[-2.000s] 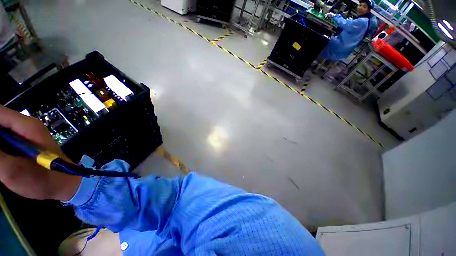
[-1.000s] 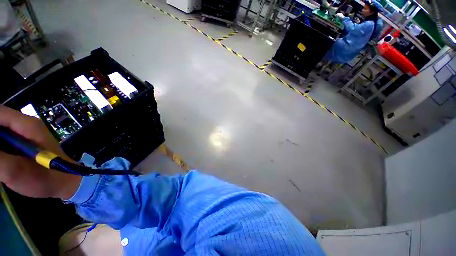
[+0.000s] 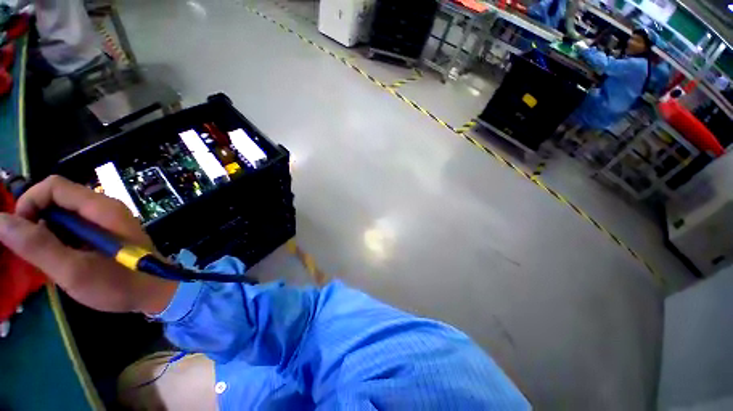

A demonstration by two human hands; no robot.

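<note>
My bare right hand (image 3: pixel 92 245) is at the left, over the edge of the green bench. It holds the soldering iron (image 3: pixel 88 233) by its dark blue handle. The yellow band and black cord point right, along my blue sleeve. The iron's tip is not clearly seen. My left hand is out of the picture. A black crate (image 3: pixel 233 221) stands just beyond my right hand and holds a green board (image 3: pixel 173 186) with white blocks.
The dark green bench (image 3: pixel 40 345) runs along the left edge, with red material (image 3: pixel 18 281) on it. A stool (image 3: pixel 133 104) and a person in pale clothing (image 3: pixel 68 36) are beyond. Across the floor are a seated worker (image 3: pixel 619 80), a black cart (image 3: pixel 526 104) and shelving.
The view has swung left, so the crate, my right hand and the far worker sit further right. More bench and red material show at the left. My right hand still holds the iron.
</note>
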